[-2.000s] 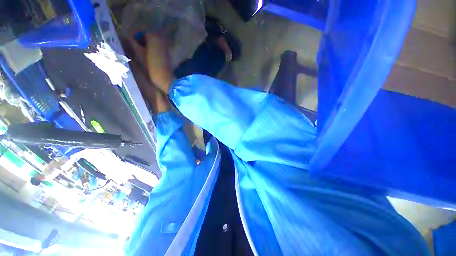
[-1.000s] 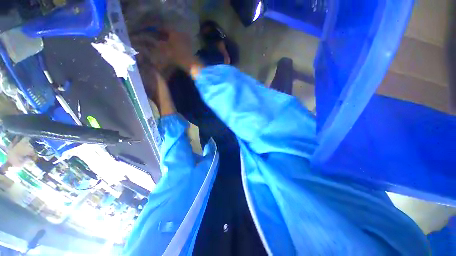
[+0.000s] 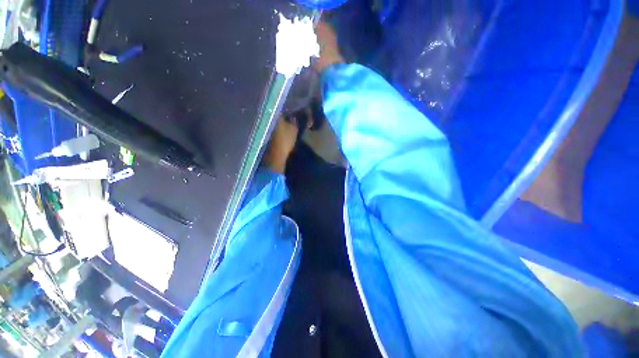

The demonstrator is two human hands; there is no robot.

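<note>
My left hand point(image 3: 282, 143) is below the bench edge, near the middle. Its fingers are at a small dark thing point(image 3: 301, 119) that is too dark and blurred to name; whether they grip it cannot be told. My right hand point(image 3: 328, 43) is farther forward, beside white crumpled material point(image 3: 297, 43) on the bench edge. Only its wrist side shows, and its fingers are hidden or lost in the dark. Crinkled clear plastic point(image 3: 436, 59) shows at the upper right, beyond the right sleeve.
A black electric screwdriver point(image 3: 98, 115) hangs over the black mat point(image 3: 203, 91) at left. Tweezers, white-tipped bottles point(image 3: 73, 147), a bright green tool point(image 3: 127, 155) and white paper point(image 3: 143, 248) lie left. A large blue bin point(image 3: 560, 147) with cardboard point(image 3: 595, 140) stands close at right.
The view has shifted, so the mat and screwdriver fill more of the left side. The clear plastic seen around the hands earlier now shows at the upper right. My hands appear farther apart.
</note>
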